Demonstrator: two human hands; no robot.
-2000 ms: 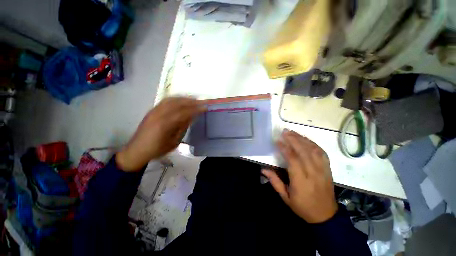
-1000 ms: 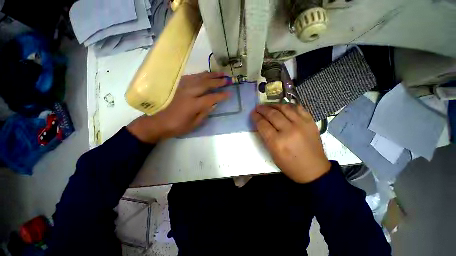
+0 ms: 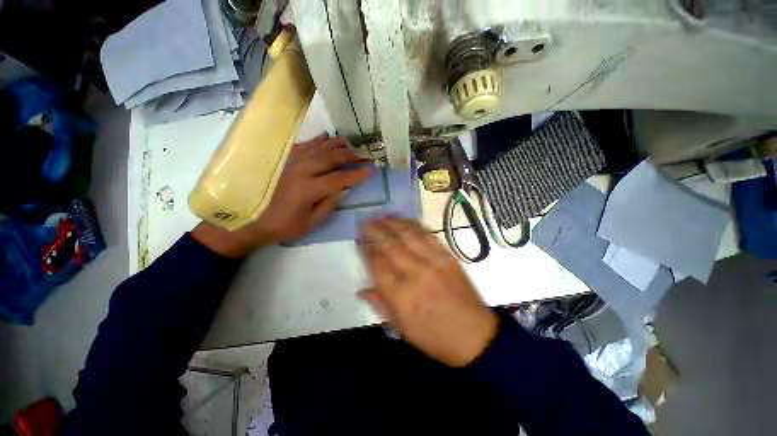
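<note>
The folded template (image 3: pixel 402 197), a pale bluish sheet with a dark-edged slot, lies flat on the bed with its far edge at the needle area of the sewing machine (image 3: pixel 388 94). My left hand (image 3: pixel 311 192) lies on its left part, fingers spread and pressing, partly behind the cream-yellow attachment (image 3: pixel 256 140). My right hand (image 3: pixel 417 277) is at the template's near edge, blurred, fingers apart, holding nothing that I can see. The presser foot and needle are too small and hidden to make out.
Scissors (image 3: pixel 466 223) lie right of the template, beside the dark textured fabric (image 3: pixel 545 166). Light grey lining pieces (image 3: pixel 654 217) lie at the right table edge. A grey layered pile (image 3: pixel 162 47) is at the far left. The tension dial (image 3: pixel 474 94) is above the scissors.
The template has gone from the near table edge to under the machine head. My left hand now rests on it. Since a second ago my right hand has moved left and nearer me, uncovering the scissors.
</note>
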